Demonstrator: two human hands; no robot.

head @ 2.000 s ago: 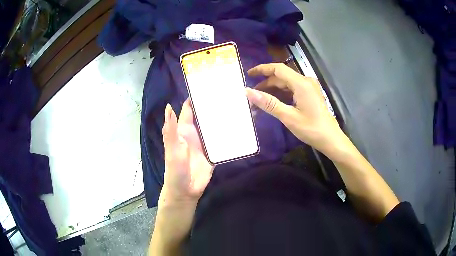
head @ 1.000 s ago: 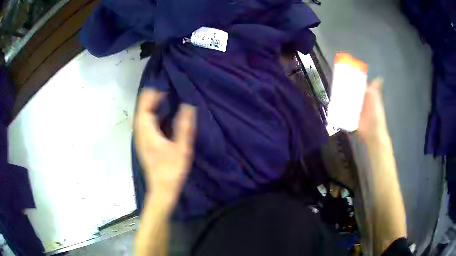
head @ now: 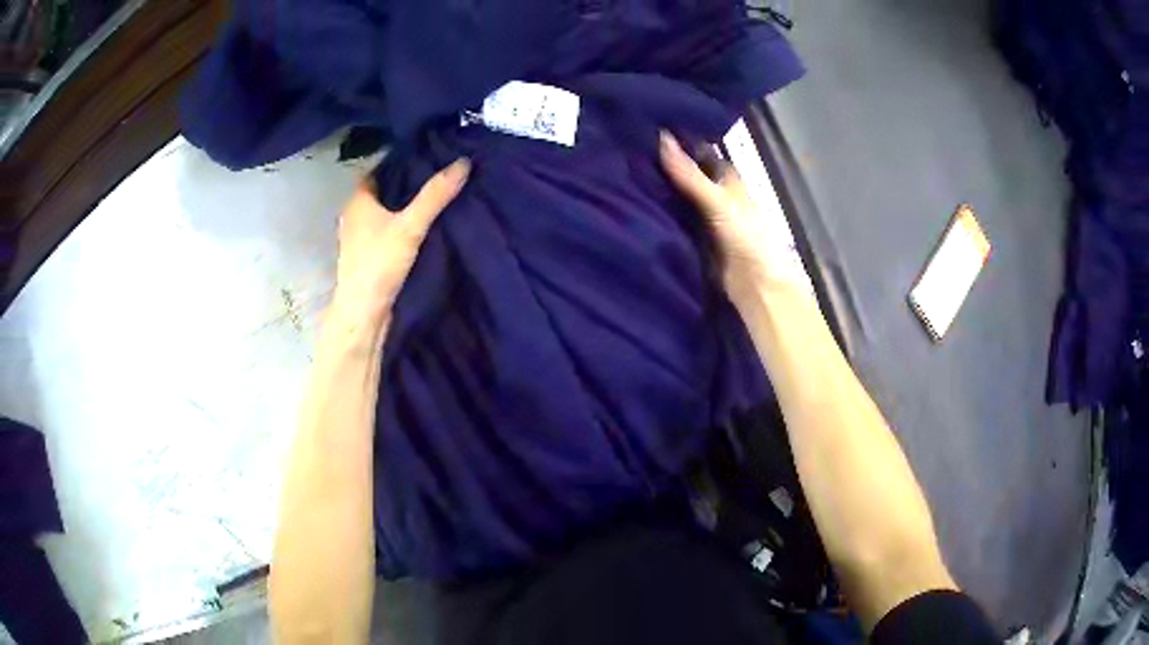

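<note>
A large navy-purple garment bundle (head: pixel 554 290) lies in front of me, gathered near its upper part. A white printed bundle ticket (head: pixel 532 111) lies on it at the gathered part. My left hand (head: pixel 384 246) grips the bundle's left side, thumb on top and fingers partly hidden. My right hand (head: pixel 731 214) grips its right side, thumb on top and other fingers partly hidden by fabric. The smartphone (head: pixel 951 273) lies lit on the grey table to the right, touched by neither hand.
The grey worktable (head: pixel 882 139) is at the right, with more navy pieces (head: pixel 1096 227) along its far edge. A white board (head: pixel 164 353) and brown slats (head: pixel 120 139) are at the left. Another navy piece (head: pixel 25 479) is at the lower left.
The phone was held over the bundle, then moved right in my right hand, and now lies on the grey table. Both hands have taken hold of the bundle's sides.
</note>
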